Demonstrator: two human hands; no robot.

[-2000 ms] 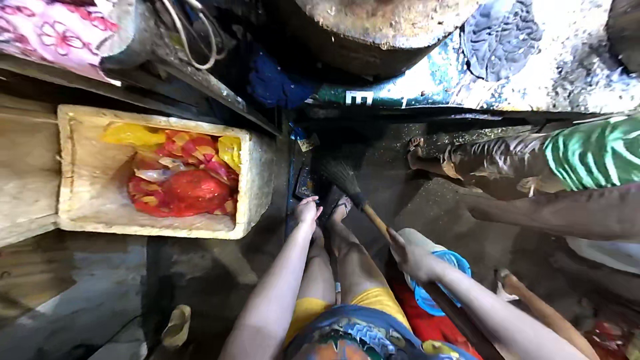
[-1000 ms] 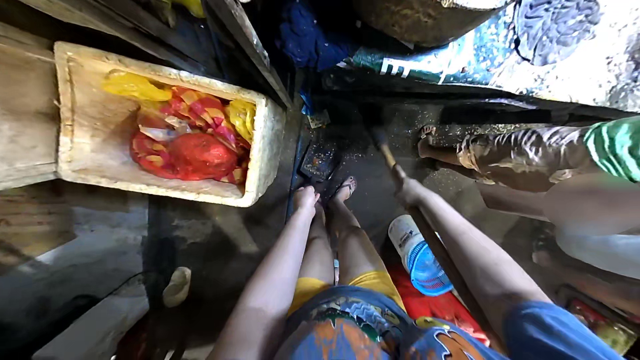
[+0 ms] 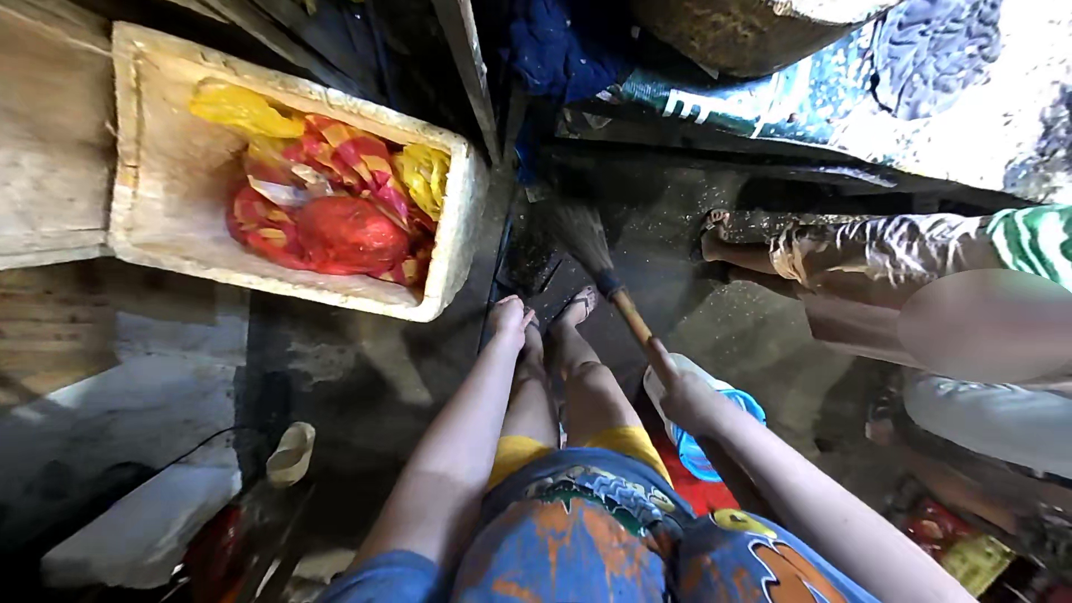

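My right hand [image 3: 695, 402] is closed around the wooden handle of a broom [image 3: 632, 316]. Its grey-brown bristles fan out over the dark, wet floor, up and to the left of that hand. My left hand [image 3: 510, 320] is low, with its fingers curled at the near end of a dark, flat object that looks like a dustpan [image 3: 526, 264]; the grip is partly hidden. The bristles are just beyond and to the right of this dark object, and whether they touch it cannot be told.
A foam box [image 3: 180, 188] with red and yellow plastic bags stands at the left. A white and blue bucket [image 3: 699, 456] is beside my right forearm. Another person's legs [image 3: 879, 247] reach in from the right. Above are a ledge with a printed sheet [image 3: 770, 100] and a large round container [image 3: 737, 33].
The broom's bristles have swung back toward the dark flat object since one second ago, when they were farther right. The foam box shows throughout. The view has shifted somewhat.
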